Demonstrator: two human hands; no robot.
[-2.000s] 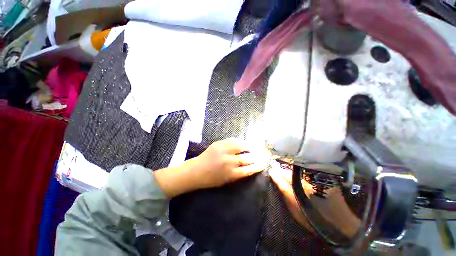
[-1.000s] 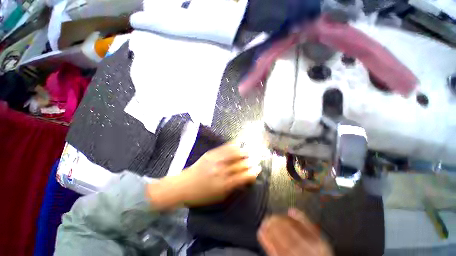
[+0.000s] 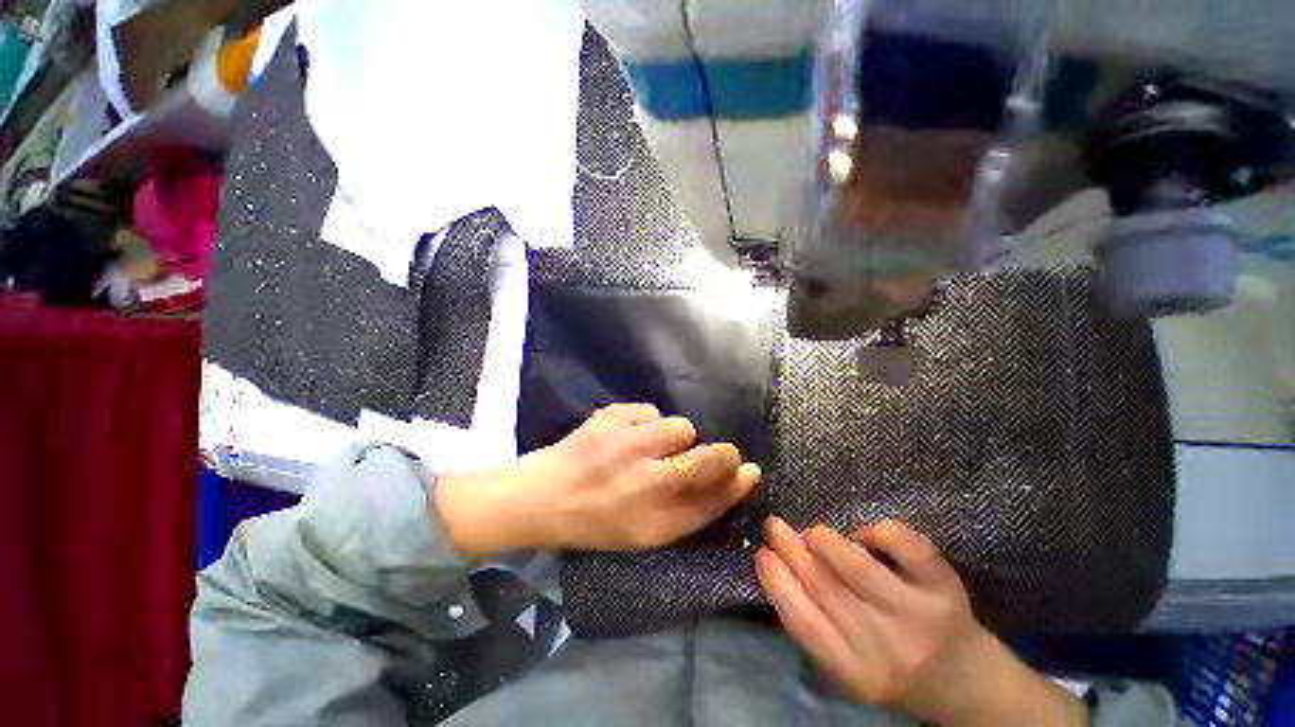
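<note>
A dark herringbone fabric panel (image 3: 994, 412) lies under the sewing machine head (image 3: 739, 100), its curved edge at the right. A smooth black fabric piece (image 3: 611, 341) lies on it at the left, its edge along a seam (image 3: 776, 384) running from the lit needle area toward me. My left hand (image 3: 625, 476), with a ring, pinches the black piece's edge near the seam. My right hand (image 3: 866, 604) lies just beside it, fingertips at the seam's near end on the herringbone fabric. The needle and foot are lost in glare.
White-backed pieces (image 3: 440, 128) lie on dark speckled fabric (image 3: 284, 284) at upper left. A dark red cloth (image 3: 93, 497) hangs at far left, with pink cloth (image 3: 178, 227) above. A blue basket (image 3: 1233, 675) is below the table at right. A blurred black knob-like part (image 3: 1186, 142) is at upper right.
The view has shifted closer over the machine and fabric. The herringbone panel now lies spread out to the right. My right hand has moved up beside my left, which has moved back from the bright needle area.
</note>
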